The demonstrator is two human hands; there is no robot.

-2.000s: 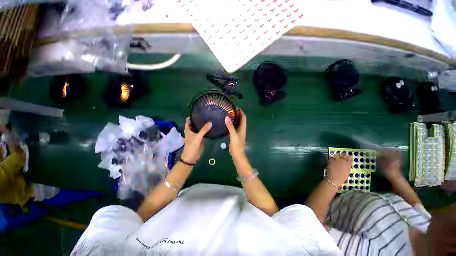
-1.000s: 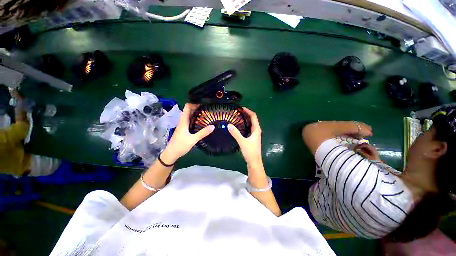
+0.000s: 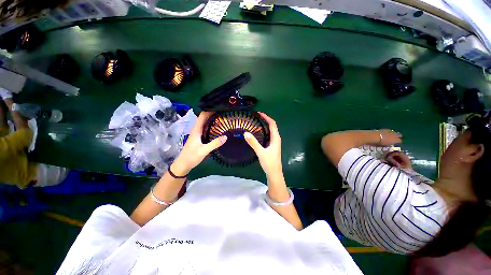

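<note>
A black clip fan (image 3: 237, 153) faces up between my two hands, with an orange glow between its front ribs. Its clip base (image 3: 226, 95) extends beyond the head, its jaws spread apart, with a small orange-red mark. My left hand (image 3: 200, 144) holds the left side of the head, thumb on the grille near the dark centre cap. My right hand (image 3: 265, 140) holds the right side, thumb likewise near the cap. A small blue shine shows on the cap. The fingers under the rim are partly hidden.
A blue bin (image 3: 182, 110) with crumpled clear bags (image 3: 148, 131) stands left of my hands. More fans (image 3: 173, 73) (image 3: 325, 71) lie farther back on the green belt (image 3: 258, 51). A person in a striped shirt (image 3: 382, 198) sits at right, a person in yellow (image 3: 16, 156) at far left.
Since two seconds ago, the view has shifted and the fan's glowing grille and clip base show more fully. Over the last second, the other fans shifted right in view; my hands stayed on the held fan.
</note>
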